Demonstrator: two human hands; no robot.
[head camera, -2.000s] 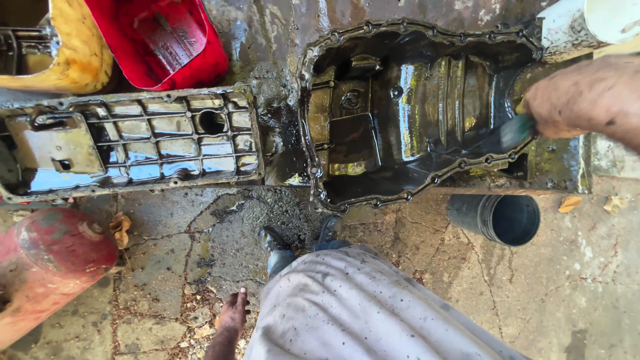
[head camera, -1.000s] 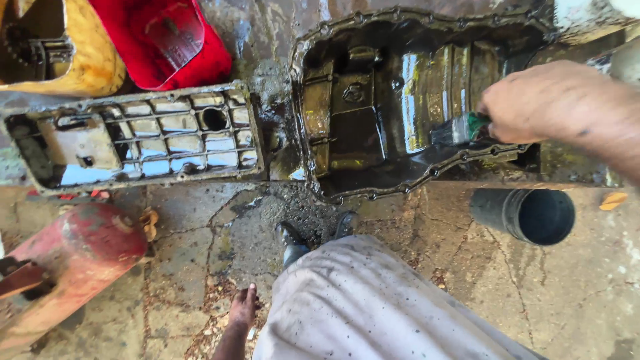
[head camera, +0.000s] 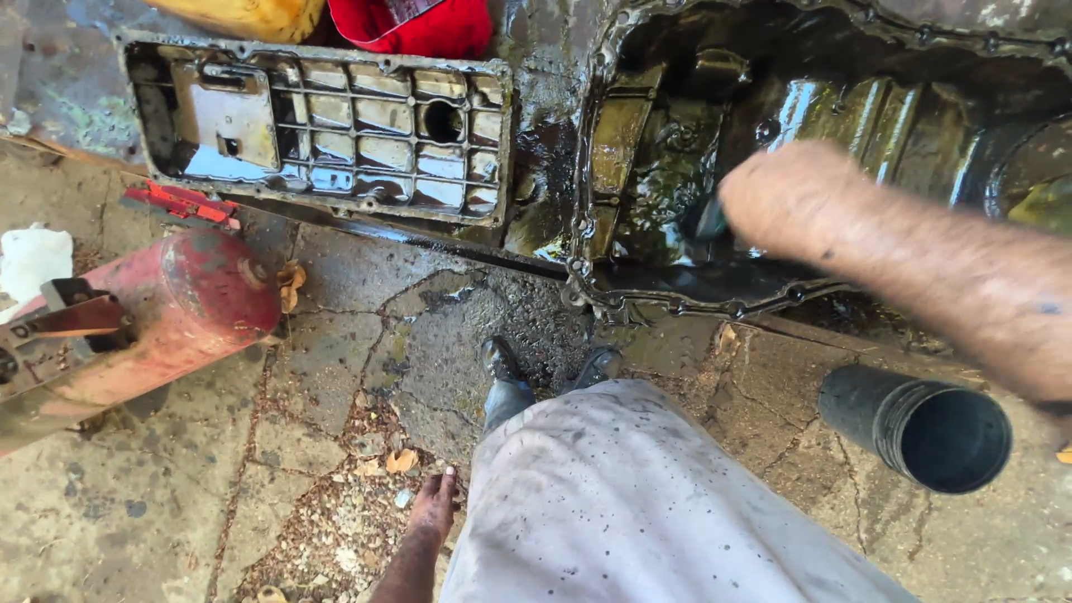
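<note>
My right hand (head camera: 787, 201) reaches from the right over a large oily metal oil pan (head camera: 632, 138) and is closed around a brush (head camera: 710, 219). Motion blurs the brush, and its dark end is down in the wet liquid on the pan's floor. Low in the view my left hand (head camera: 434, 502) hangs beside my grey, spotted garment, its fingers apart and nothing in it. Left of the pan lies a ribbed rectangular metal cover (head camera: 364, 138), with shiny liquid in its cells and a round hole near its right end.
A red container (head camera: 419, 25) and a yellow container (head camera: 251, 12) stand behind the cover. On the cracked ground are a red metal cylinder (head camera: 201, 293) at left, a red tool-like piece (head camera: 182, 203) by the bench edge, and a black plastic bucket (head camera: 913, 427) lying on its side at right.
My right hand has moved left across the pan with the brush, from its right end toward the left part. My left hand stays low at my side. The view has shifted.
</note>
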